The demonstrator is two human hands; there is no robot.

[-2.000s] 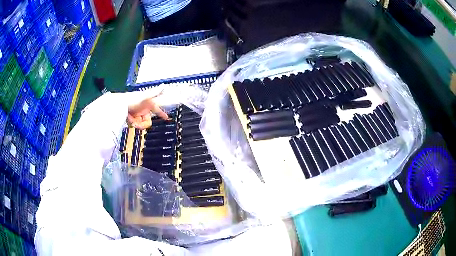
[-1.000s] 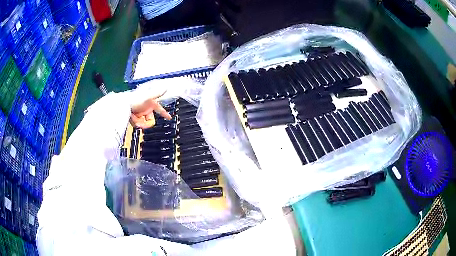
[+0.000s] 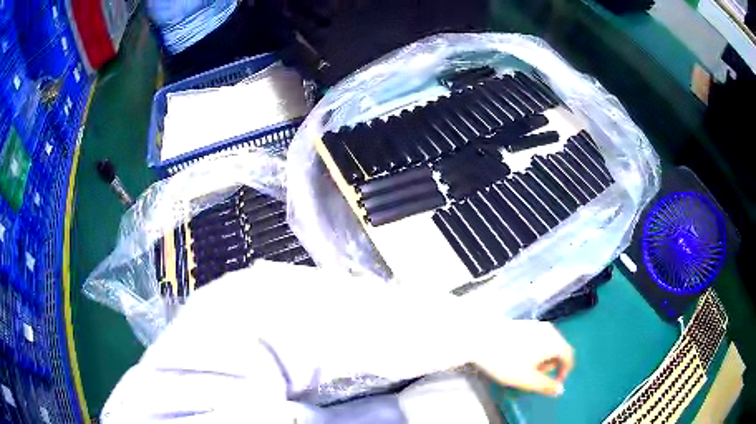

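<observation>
My left hand [image 3: 535, 360] is low right of centre, at the end of a white sleeve that crosses the lower picture. Its fingers are curled with the thumb near them; glare and blur hide whether anything is held. My right hand is out of view; part of a second sleeve shows at the bottom edge. Rows of slim black parts [image 3: 522, 203] lie on a white sheet [image 3: 414, 257] inside an opened clear plastic bag [image 3: 638, 157]. More black parts [image 3: 220, 240] lie in a second clear bag [image 3: 124, 286] at left, partly covered by my sleeve.
A blue crate [image 3: 157, 132] with white sheets stands behind. A desk fan [image 3: 684, 242] is at right on the green bench [image 3: 609, 348]. Tan pad sheets [image 3: 676, 377] with black rows lie lower right. Blue crates [image 3: 29, 273] line the left side.
My left hand has left the parts in the left bag and swung right over the green bench. The view has turned, so the bags and crate sit further left.
</observation>
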